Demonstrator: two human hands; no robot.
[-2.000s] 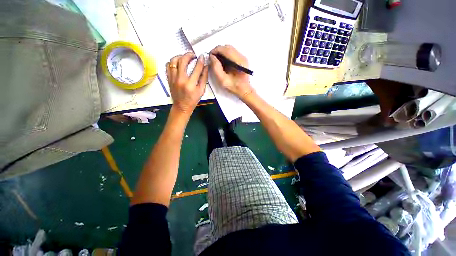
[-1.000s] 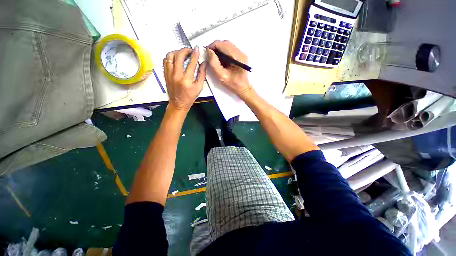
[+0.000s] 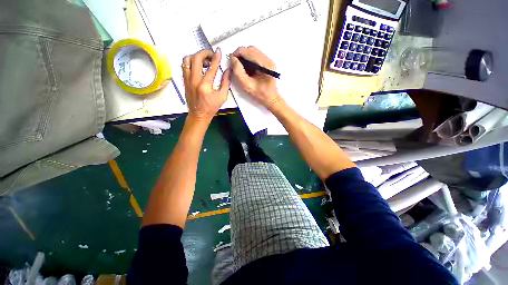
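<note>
White paper sheets (image 3: 284, 58) lie on the desk in front of me. My right hand (image 3: 255, 73) rests on them, its fingers closed around a thin black pen (image 3: 259, 68) with the tip toward my left hand. My left hand (image 3: 206, 83) lies on the paper just left of the pen tip, fingers bent and slightly apart, a ring on one finger. A small dark patch shows between its fingers; I cannot tell what it is. A pale ruler (image 3: 259, 21) lies slanted on the paper beyond my hands.
A yellow tape roll (image 3: 161, 69) and a grey-khaki garment (image 3: 72, 83) lie at the left. A calculator (image 3: 362, 42) and a clear jar with a dark lid (image 3: 477, 64) are at the right. Pale rolls (image 3: 423, 195) stand below right. Scraps dot the green floor (image 3: 161, 139).
Since two seconds ago the view has shifted slightly, so the tape and garment sit a little further left. My left fingers have parted slightly. The pen remains in my right hand.
</note>
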